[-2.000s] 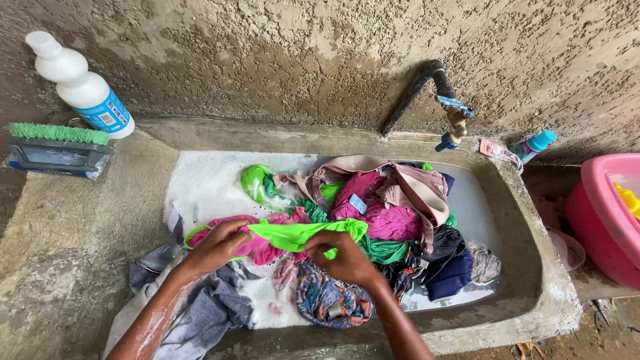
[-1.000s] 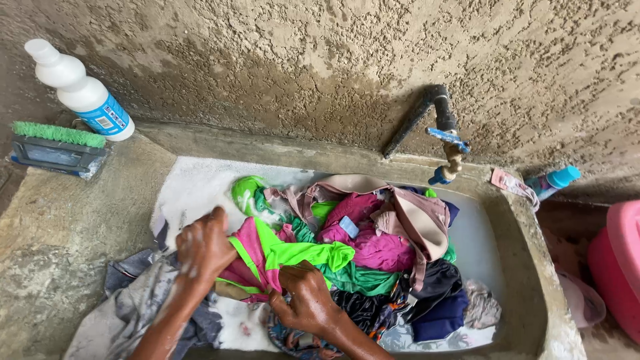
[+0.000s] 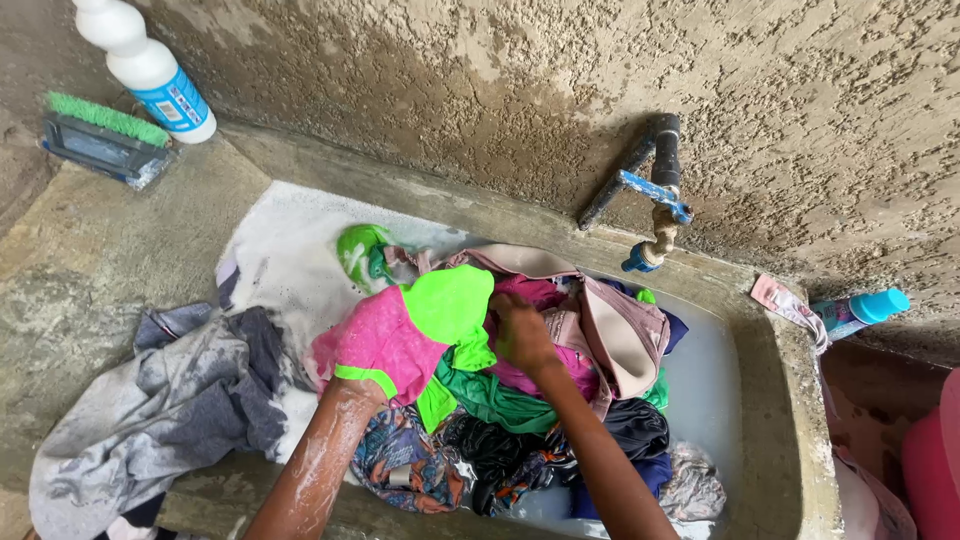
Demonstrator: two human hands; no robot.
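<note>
A pink garment with bright green trim (image 3: 397, 337) covers my left hand (image 3: 382, 352), which is inside it; only the soapy wrist and forearm show, so its fingers are hidden. My right hand (image 3: 521, 334) is just right of the green part, over the magenta cloth; it is blurred and its fingertips are partly hidden. Around them a heap of wet clothes lies in soapy water in the concrete basin (image 3: 772, 420): a beige-pink bra (image 3: 622, 337), a green cloth (image 3: 495, 397), a patterned cloth (image 3: 409, 465) and dark garments (image 3: 637, 427).
A grey garment (image 3: 172, 420) lies over the basin's left front edge. On the left ledge stand a white bottle (image 3: 161, 82) and a green-bristled brush (image 3: 105, 135). A tap (image 3: 660, 232) juts from the rough wall. At right are a blue-capped bottle (image 3: 859, 311) and a pink tub (image 3: 934, 457).
Both hands earlier gripped the pink and green garment from outside; now my left hand is inside it. My right hand has moved right, over the heap. The view has come closer.
</note>
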